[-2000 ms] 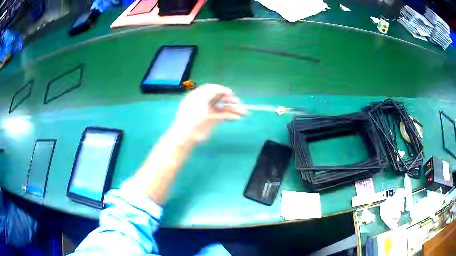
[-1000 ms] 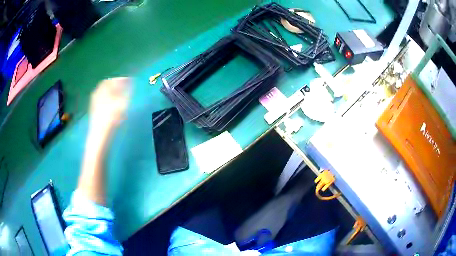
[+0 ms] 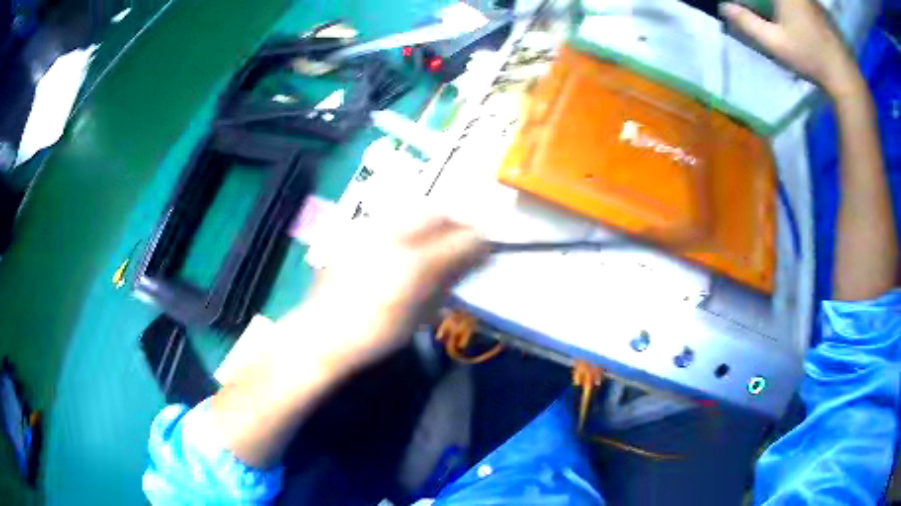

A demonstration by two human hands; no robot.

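My left hand (image 3: pixel 430 262) is blurred, over the near left part of the white machine bed (image 3: pixel 553 287). It is shut on a thin dark strip-like object (image 3: pixel 543 246) that points right, towards the orange fixture plate (image 3: pixel 622 148) with white handwriting. My right hand (image 3: pixel 795 40) is at the top right, near the pale green frame (image 3: pixel 682 84) behind the plate. Its thumb is spread and its fingertips are cut off by the picture's top edge. Whether it touches the green frame cannot be told.
A stack of black frames (image 3: pixel 267 237) lies left on the green bench, with tangled frames (image 3: pixel 232 99) behind it. A black slab (image 3: pixel 173 356), a pale paper (image 3: pixel 247 346) and a pink label (image 3: pixel 311 219) lie near. Round buttons (image 3: pixel 684 357) line the bed's front, orange connectors (image 3: pixel 459 331) below.
The view has swung right to the machine. My left hand has moved from the bench to over the bed with the thin object. My right hand has come into view.
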